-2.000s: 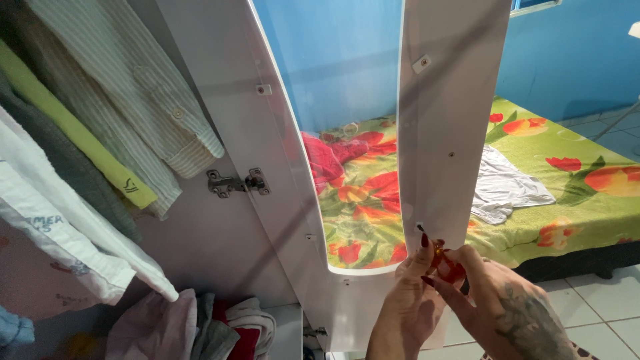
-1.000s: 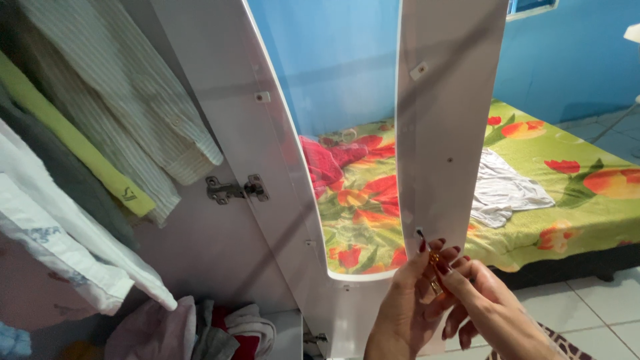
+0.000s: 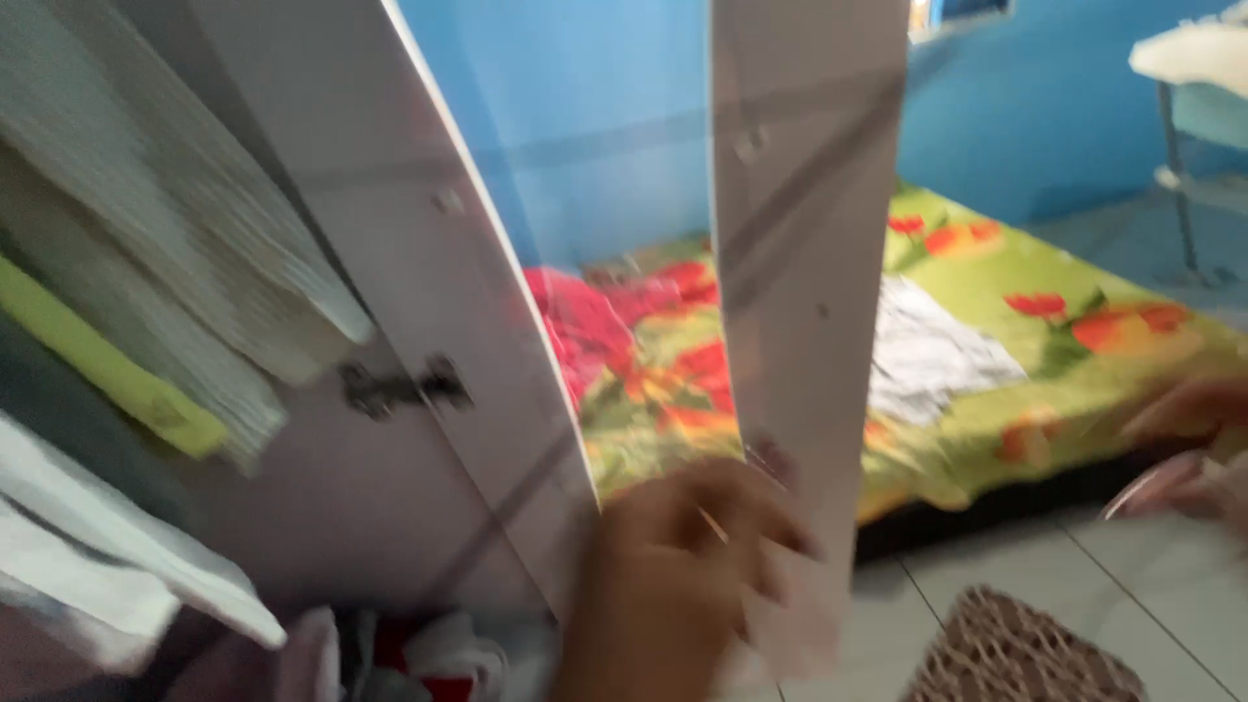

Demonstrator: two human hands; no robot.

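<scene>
A white wardrobe door (image 3: 799, 273) with a curved see-through panel (image 3: 585, 107) stands open on a metal hinge (image 3: 405, 385). In front of its lower part is my left hand (image 3: 692, 536), blurred, with bent fingers; whether anything is between them is unclear. At the right edge, over the side of the bed, my right hand (image 3: 1189, 458) is partly cut off and blurred too. A light streak shows at its fingertips, too smeared to identify.
Hung clothes (image 3: 146, 214) fill the wardrobe at left, with folded clothes (image 3: 439, 663) low down. Behind the door is a bed with a floral sheet (image 3: 1102, 292) and a white cloth (image 3: 926, 351). A patterned brown fabric (image 3: 1024, 653) lies low over the tiled floor (image 3: 1121, 575).
My hands were together at the door's lower edge, fingers around a small orange-gold item. Now they are apart, the right hand far to the right.
</scene>
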